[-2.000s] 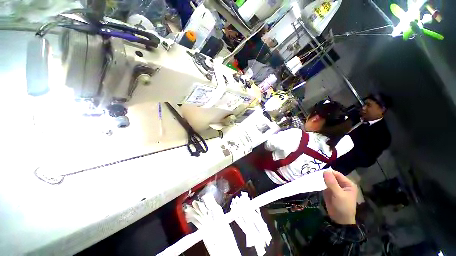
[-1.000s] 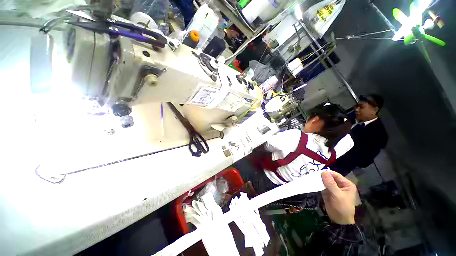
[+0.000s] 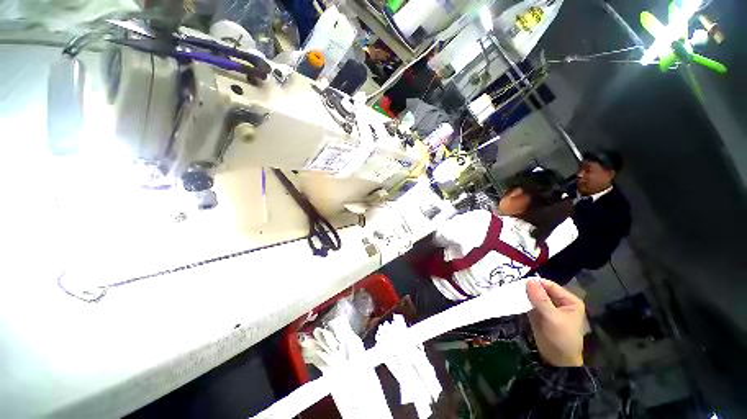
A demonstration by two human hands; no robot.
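My right hand (image 3: 559,322) pinches the end of a long white strip (image 3: 459,317) between thumb and fingers, at the lower right. The strip runs down and left, passing in front of bundles of white pieces, and leaves the picture at the bottom edge. My left hand is not in view. The bundles of white cut pieces (image 3: 406,368) lie at and beside the red basket (image 3: 292,350), below the table edge.
A cream sewing machine (image 3: 278,131) with glare at its needle stands on the white table (image 3: 184,348). Dark-handled shears (image 3: 321,236) and a thin purple pen (image 3: 264,195) lie beside it. A crumpled clear bag (image 3: 357,309) is in the basket. Two people are beyond the table.
My right hand and the strip stay almost still. The person in dark clothes beyond the table has shifted slightly left.
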